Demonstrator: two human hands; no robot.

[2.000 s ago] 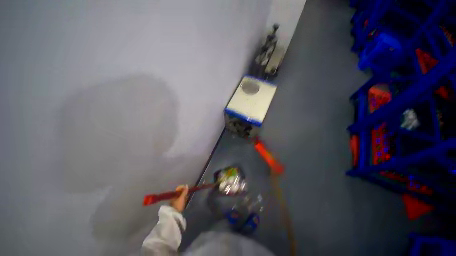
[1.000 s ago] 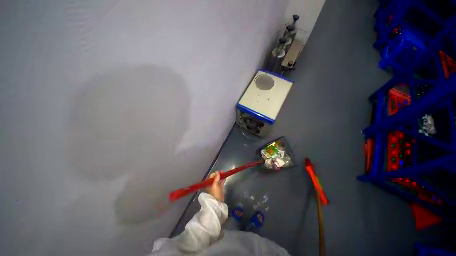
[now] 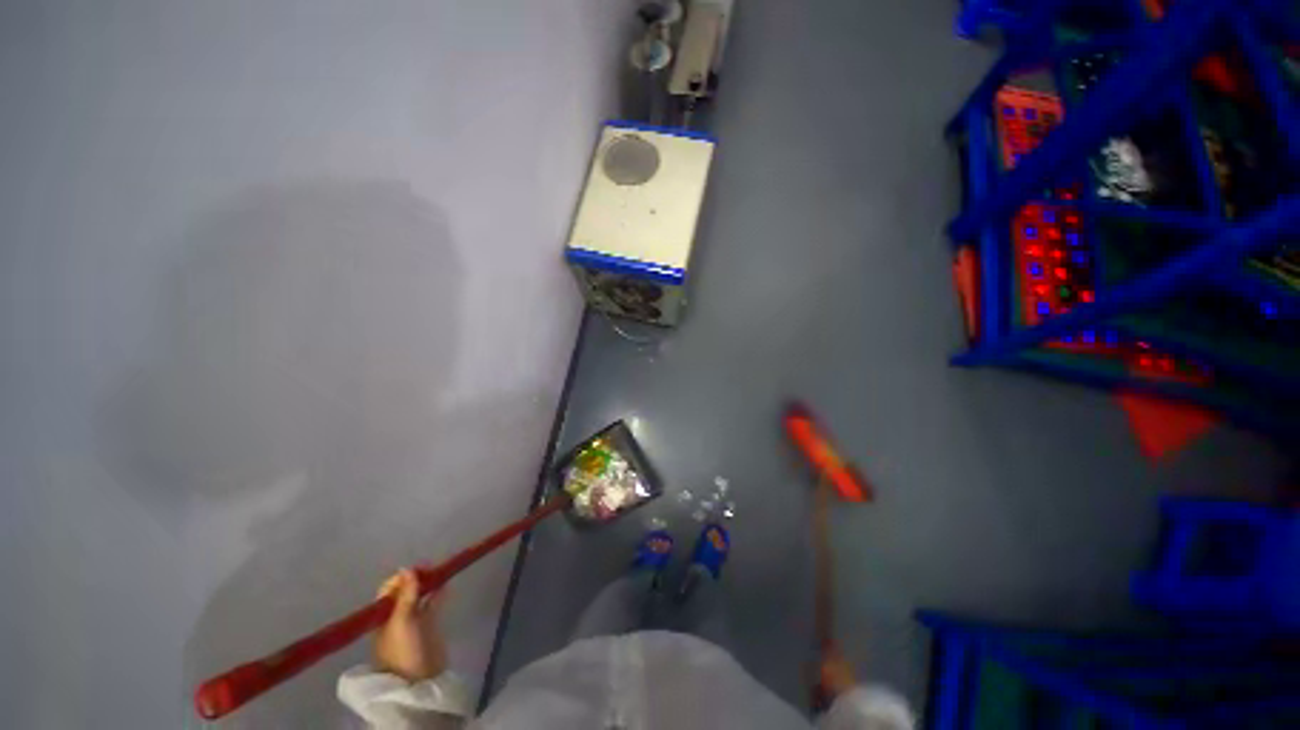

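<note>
My left hand (image 3: 409,622) is closed around the thick red handle of the long-handled dustpan (image 3: 653,478). The dark pan lies on the floor near the wall, holding white, green and yellow litter (image 3: 605,479). My right hand (image 3: 836,677), blurred at the bottom, is closed on the thin brown handle of the broom (image 3: 827,454). The broom's red-orange head is on the floor to the right of the pan. White spots, glare or scraps, show on the floor by my blue shoes.
A cream box with blue edges (image 3: 646,200) stands against the pale wall (image 3: 271,114), with metal cylinders (image 3: 652,50) beyond it. Blue racks (image 3: 984,285) with lit red panels stand on the right. A blue stool (image 3: 1216,556) is at lower right.
The dustpan has moved back toward the wall and my shoes. The broom head has shifted left and changed angle. My right hand has come into view. The view has shifted.
</note>
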